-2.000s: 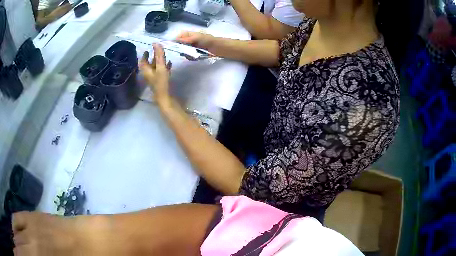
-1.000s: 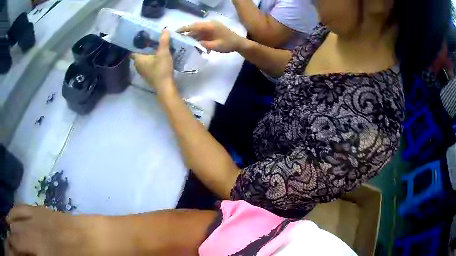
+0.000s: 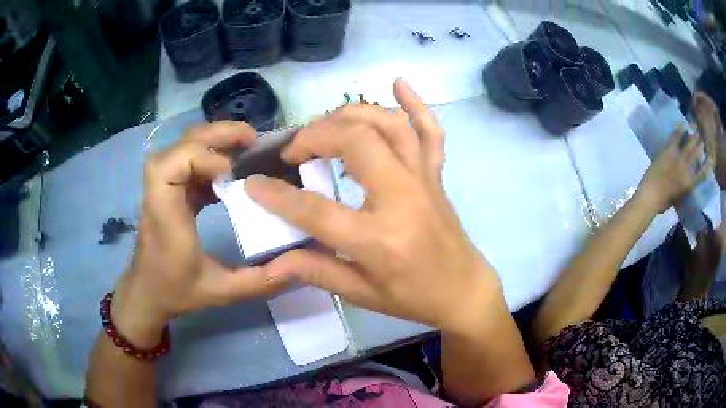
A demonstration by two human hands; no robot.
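Note:
A white carton (image 3: 267, 219) is held up in front of me, its open end towards me. A white flap (image 3: 309, 323) hangs below. A dark grey piece (image 3: 269, 153) shows at the open end between my fingers; its full shape is hidden. My left hand (image 3: 175, 231), with a red bead bracelet at the wrist, holds the carton's left side. My right hand (image 3: 398, 215) grips its right side, the thumb under it and a finger across the white card. The fingers hide much of the carton.
Black cups (image 3: 253, 32) stand in a row at the back, with one cup (image 3: 241, 100) nearer. More cups (image 3: 549, 77) cluster at right. Small black fittings (image 3: 117, 230) lie at left, others (image 3: 424, 37) at the back. At right, a neighbour's hands (image 3: 677, 169) hold a printed carton (image 3: 657, 131).
The view has swung from the neighbour to my own work. Both my hands and the white carton are now in view; before, only one forearm and hand showed at the lower left.

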